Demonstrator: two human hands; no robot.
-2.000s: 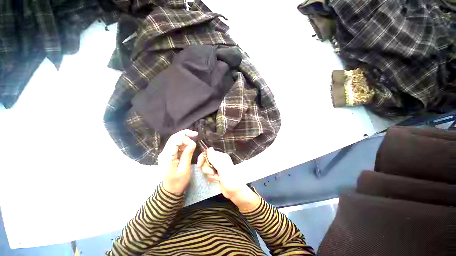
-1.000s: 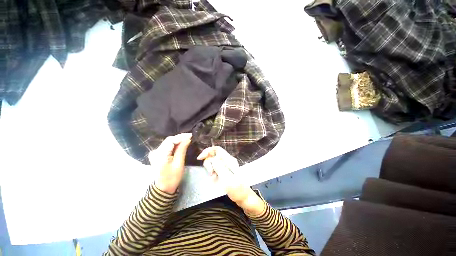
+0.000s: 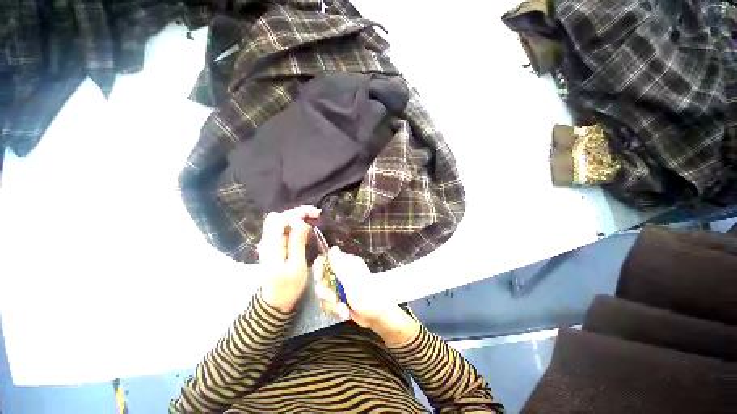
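The brown plaid garment (image 3: 408, 218) lies bunched at the table's near edge, its plain dark lining (image 3: 303, 145) bulging up in the middle. My left hand (image 3: 284, 251) is at the garment's near edge, thumb and fingertips pinched together at the dark cloth. My right hand (image 3: 351, 287) is just right of it and holds thread snips (image 3: 333, 279). Their thin silver blades point up toward the left fingertips, and a blue and multicoloured handle shows in the palm. Any thread between the fingertips is too small to see.
Plaid garment piles lie on the white table (image 3: 105, 267) at far left (image 3: 48, 73) and far right (image 3: 654, 89). A gold-and-brown trimmed piece (image 3: 594, 155) sits beside the right pile. Brown ribbed garments (image 3: 646, 356) are stacked at lower right, beyond the table edge.
The snips, hardly visible a second ago, now show clearly in my right hand, pointing at my left fingertips. My hands are closer together. The whole view has shifted slightly.
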